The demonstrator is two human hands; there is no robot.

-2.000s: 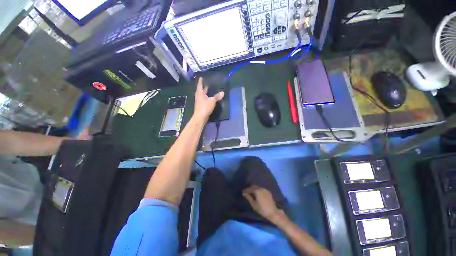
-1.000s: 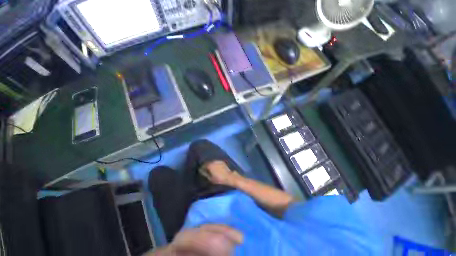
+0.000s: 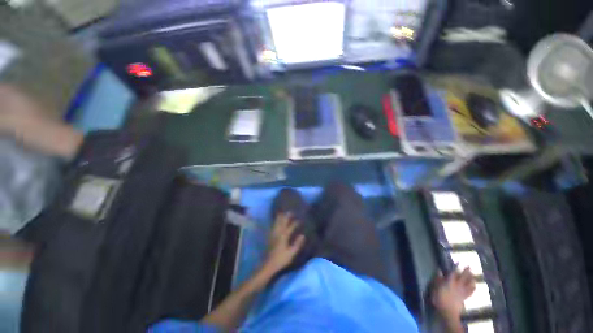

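Observation:
The view is blurred by motion. My right hand (image 3: 453,291) is over the right phone tray, fingers apart at the labelled phones (image 3: 467,261); whether it touches one is unclear. My left hand (image 3: 286,242) rests on my thigh, fingers slightly apart, with nothing visible in it. A dark phone (image 3: 307,107) lies on the left coupler plate (image 3: 331,127). Another dark phone (image 3: 413,97) lies on the right coupler plate (image 3: 442,123). A white-centred phone (image 3: 245,125) lies alone on the bench, left of the plates.
A black mouse (image 3: 363,121) and a red stick (image 3: 390,114) lie between the plates. Another mouse (image 3: 482,109) is on the patterned mat. The tester (image 3: 305,32) and fan (image 3: 562,68) stand behind. Black trays (image 3: 188,244) are at left, beside another person's arm (image 3: 39,123).
The view has swung back left. My right hand has moved from my thigh to the right tray. My left hand has gone from the bench to my thigh. The right plate's phone now looks dark, not purplish.

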